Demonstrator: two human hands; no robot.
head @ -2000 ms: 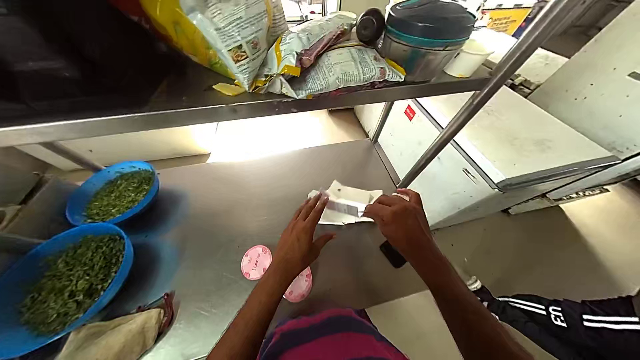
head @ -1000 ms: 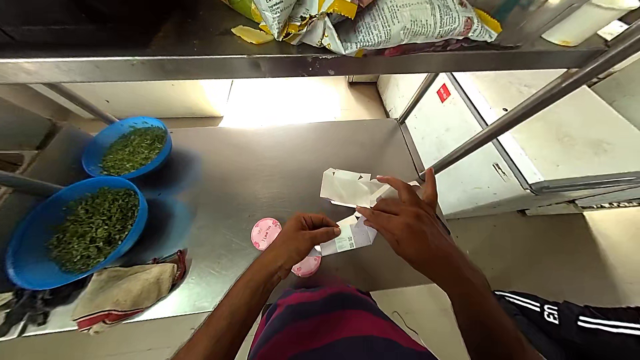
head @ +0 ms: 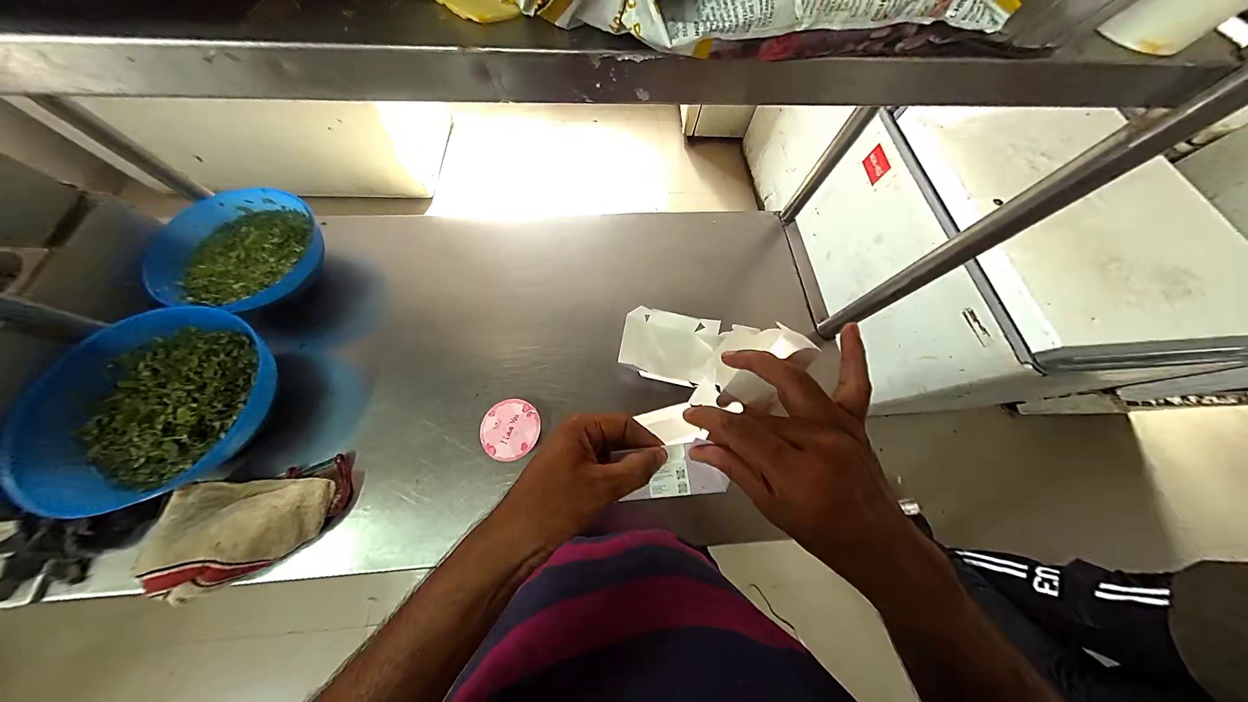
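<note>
A white paper carton (head: pixel 673 346), partly unfolded with small cut flaps, lies on the steel table (head: pixel 468 283) near its right edge. My left hand (head: pixel 606 463) pinches a white flap at the carton's near side between thumb and fingers. Over the same carton is my right hand (head: pixel 785 429), its fingers spread and its fingertips touching the flap's right side; whether it grips anything I cannot tell. A printed panel (head: pixel 673 476) of the carton shows below the fingers. Left of my left hand lies a round pink card (head: pixel 510 430) bearing writing.
Two blue bowls (head: pixel 255 366) of chopped green leaves stand at the left, with a folded cloth (head: pixel 244 526) in front. A steel shelf (head: pixel 390 73) carrying plastic packets (head: pixel 819 19) crosses above. A slanting metal bar (head: pixel 1033 205) and a white chest freezer (head: pixel 858 234) are at right.
The carton was flatter between my hands two seconds ago; now its flaps are spread apart. A second pink round piece seen earlier near my left hand is no longer visible. The view has tilted down.
</note>
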